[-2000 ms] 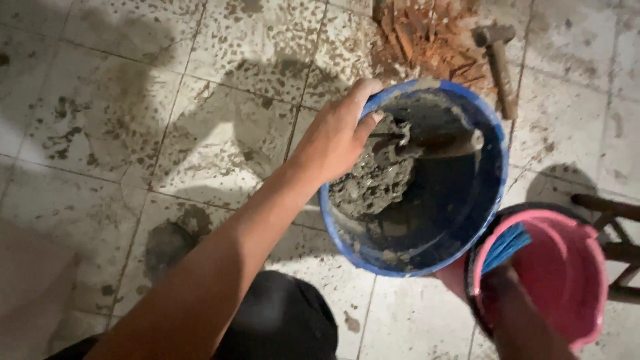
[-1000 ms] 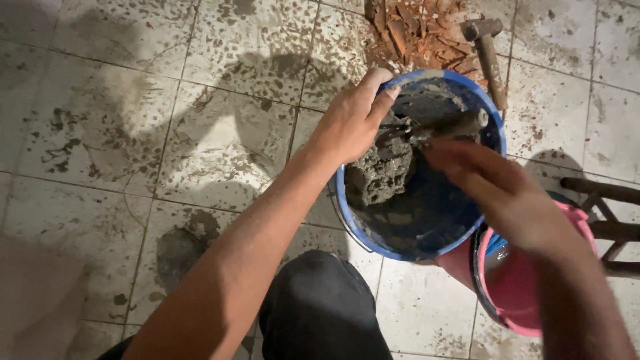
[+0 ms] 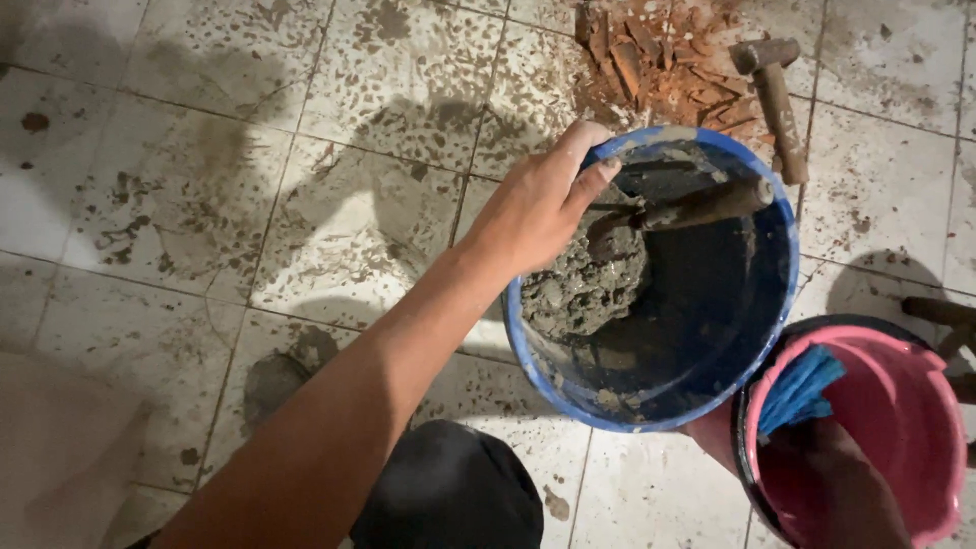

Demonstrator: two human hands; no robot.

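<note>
My left hand (image 3: pixel 545 202) grips the upper left rim of a blue plastic bucket (image 3: pixel 789 252), thumb inside. Wet grey mortar (image 3: pixel 587 293) lies at the left of its inside, and a wooden-handled trowel (image 3: pixel 705 206) rests in it, blade partly sunk, handle toward the right wall. My right hand (image 3: pixel 808 446) is down inside a pink bucket (image 3: pixel 949 457) at the lower right, dim and in shadow. Next to its fingers is a blue cloth or brush-like bundle (image 3: pixel 801 385); whether the hand holds it cannot be told.
A hammer (image 3: pixel 781 122) with a wooden handle lies on the tiled floor (image 3: pixel 381 191) behind the blue bucket, beside broken reddish-brown shards (image 3: pixel 648 65). Dark wooden legs (image 3: pixel 942 313) stand at the right edge. My dark-clothed knee (image 3: pixel 450 488) is at the bottom.
One second ago my right hand was over the blue bucket near the trowel; now it is inside the pink bucket. My left hand has stayed on the blue rim.
</note>
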